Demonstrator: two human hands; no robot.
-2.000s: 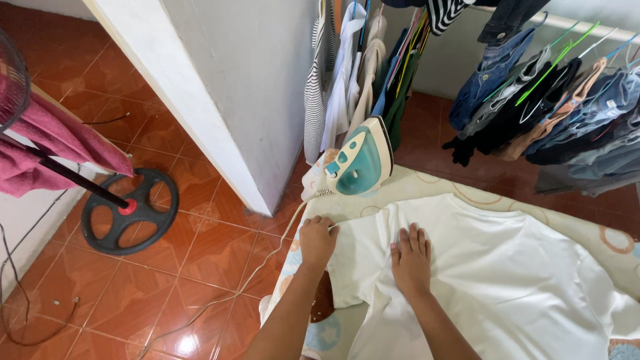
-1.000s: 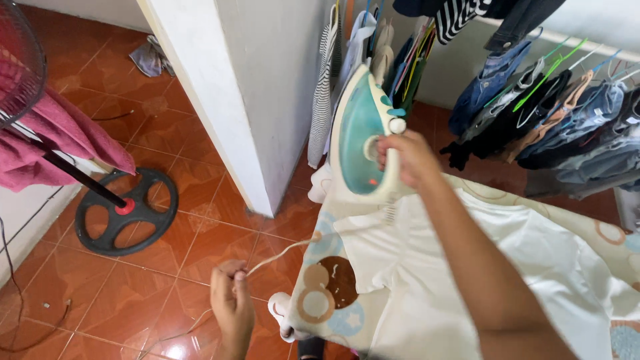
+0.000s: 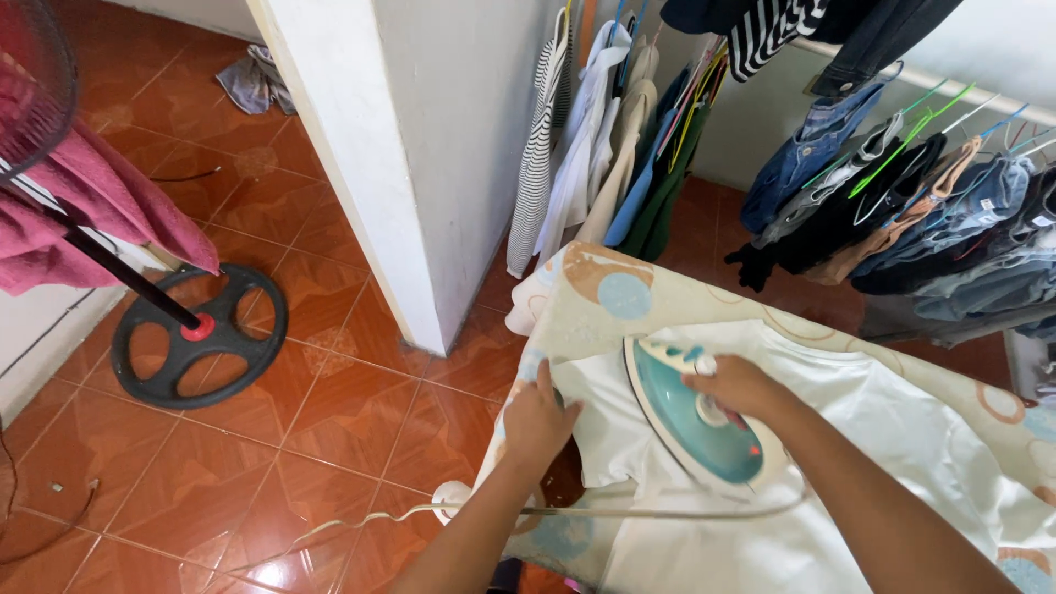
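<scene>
A teal and cream electric iron (image 3: 701,412) is over the sleeve side of a white shirt (image 3: 866,429), its handle gripped by my right hand (image 3: 734,388). Whether its soleplate touches the cloth I cannot tell. My left hand (image 3: 536,417) is beside the end of the sleeve at the left edge of the ironing board (image 3: 594,330), fingers apart, with no clear hold on the cloth. The shirt lies spread over the patterned cover. The iron's cord (image 3: 577,512) crosses the shirt and board below the iron, passes my left forearm and runs down to the floor.
A white wall corner (image 3: 396,165) stands left of the board. Shirts on hangers (image 3: 577,148) hang behind it, and jeans and trousers (image 3: 907,198) hang from a rail at the right. At the left are a fan's round base (image 3: 198,330) and a pink cloth (image 3: 99,214).
The iron, in my right hand, has come down from the board's far left end to the shirt. My left hand, which was near the cord off the board, has moved up to the sleeve end.
</scene>
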